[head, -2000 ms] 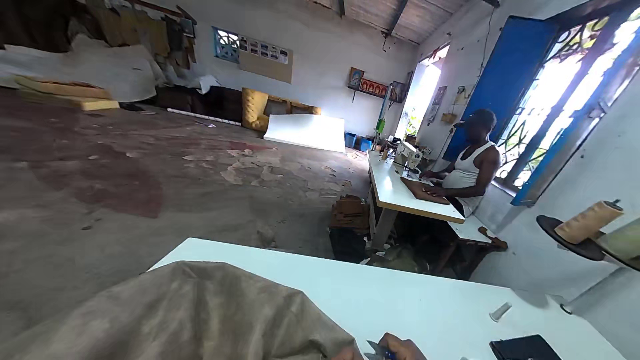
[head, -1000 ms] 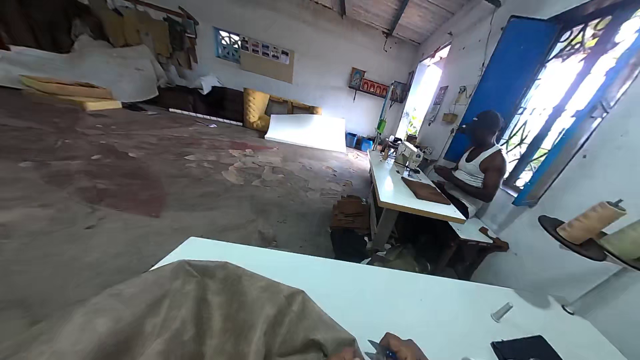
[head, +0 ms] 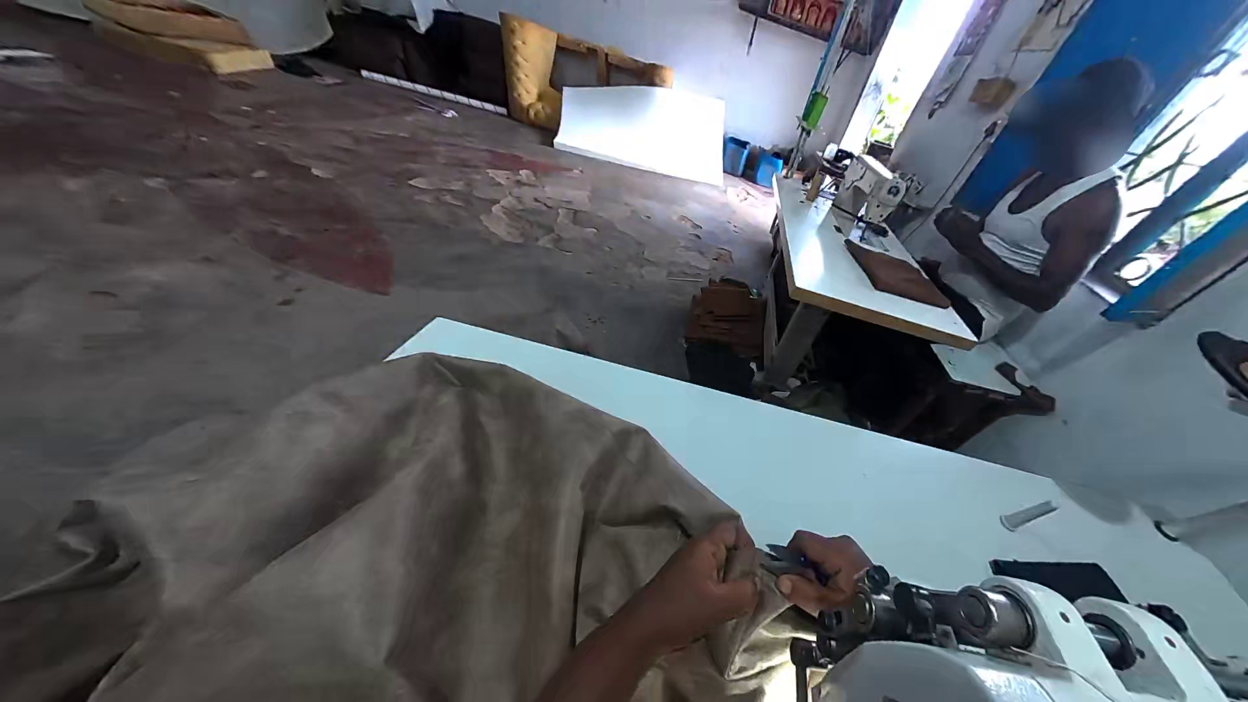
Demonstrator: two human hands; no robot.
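Brownish-grey fabric [head: 419,526] covers the left and middle of the white table and hangs over its edge. My left hand [head: 707,580] is closed on a fold of it. Just to the right, my right hand [head: 827,573] holds a small dark tool with a short metal blade [head: 783,559], perhaps thread snips; its tip is at the fabric beside my left fingers. The white sewing machine [head: 955,634] stands close to the right hand, over the fabric at lower right. Its needle area is hidden.
On the white table [head: 858,468] lie a small clear tube [head: 1029,515] and a dark flat item [head: 1058,579]. Beyond it, a person [head: 1048,214] sits at another sewing machine [head: 871,190] with a brown piece [head: 897,273]. A brown stack [head: 726,317] stands on the floor.
The view has tipped down, bringing the sewing machine and both my hands into view. Between the earlier frames, the seated person's hands lifted off the brown piece.
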